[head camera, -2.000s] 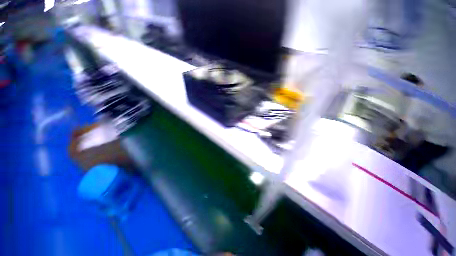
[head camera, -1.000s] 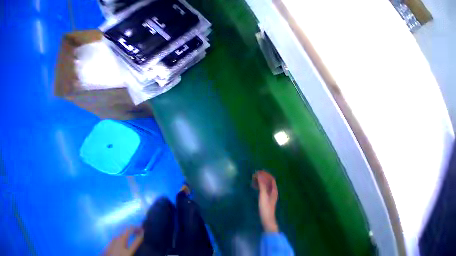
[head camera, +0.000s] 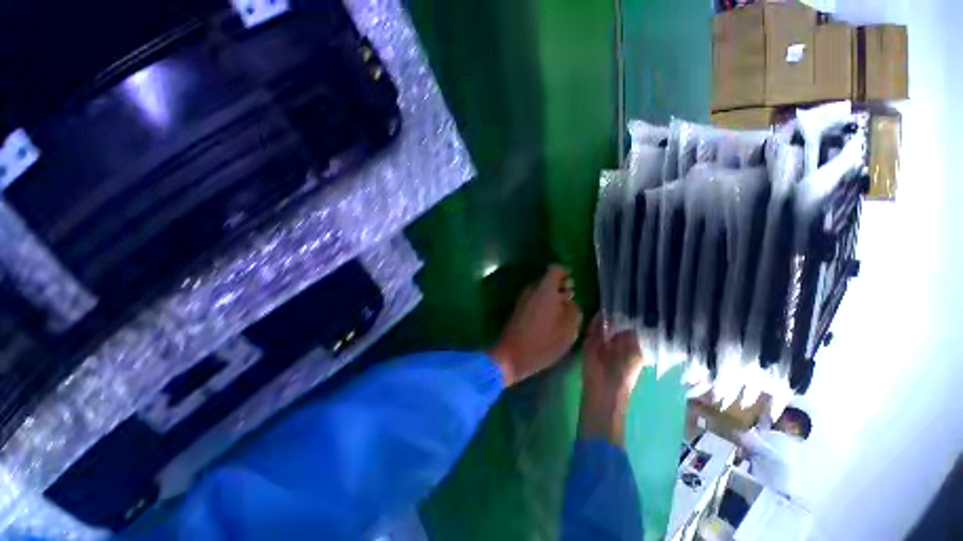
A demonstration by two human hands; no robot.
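Note:
A black plastic housing (head camera: 211,148) lies large at the upper left on bubble wrap (head camera: 422,159), with silver brackets on it. A narrower black part (head camera: 264,328) lies in wrap below it. A stack of wrapped housings (head camera: 707,243) stands to the right, layers seen edge-on. My left hand (head camera: 541,325) is over the green bench between the piles, fingers curled; whether it holds anything is unclear. My right hand (head camera: 610,365) is at the stack's lower left corner, fingertips against or just beside the wrap; its grip is hidden.
The green bench top (head camera: 507,63) runs between the piles. Brown cartons (head camera: 781,53) stand beyond the stack at the upper right. A person in light clothing (head camera: 776,449) is at the lower right, near a white table (head camera: 702,481) with small items.
The view has turned from the floor, stool and bench edge to close wrapped piles. Both hands are now close together over the bench, the right one at a stack.

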